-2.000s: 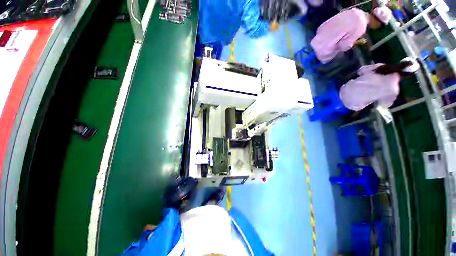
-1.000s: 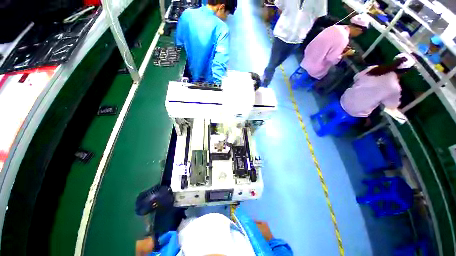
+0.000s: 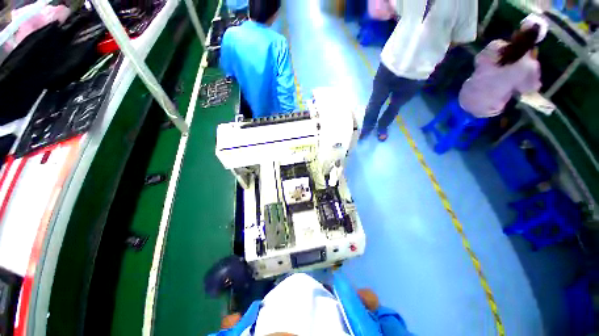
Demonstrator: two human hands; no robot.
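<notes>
A white gantry machine (image 3: 266,146) stands in front of me, with a pale work head (image 3: 323,161) above its bed. The left greenish fixture (image 3: 276,224) looks empty, though it is blurred. The right fixture (image 3: 333,212) appears to hold a black unit. A small dark screen (image 3: 309,257) and a red button (image 3: 353,248) are on the machine front. My left hand (image 3: 231,321) is small and blurred at the bottom, beside my blue sleeve. My right hand (image 3: 369,299) is low on the right, partly hidden. Both are off the machine; their fingers cannot be made out.
A round black fan (image 3: 226,277) is at the machine's front left corner. A green conveyor (image 3: 197,230) with a white divider (image 3: 172,197) runs along the left, bearing several black units. A person in blue (image 3: 259,65) is behind the machine; a person in white (image 3: 420,39) stands in the aisle near blue stools (image 3: 542,216).
The view has tilted up, then turned. My hands first appeared low on both sides and remain there. The person in white now shows larger and further right. The machine's work head area looks little changed.
</notes>
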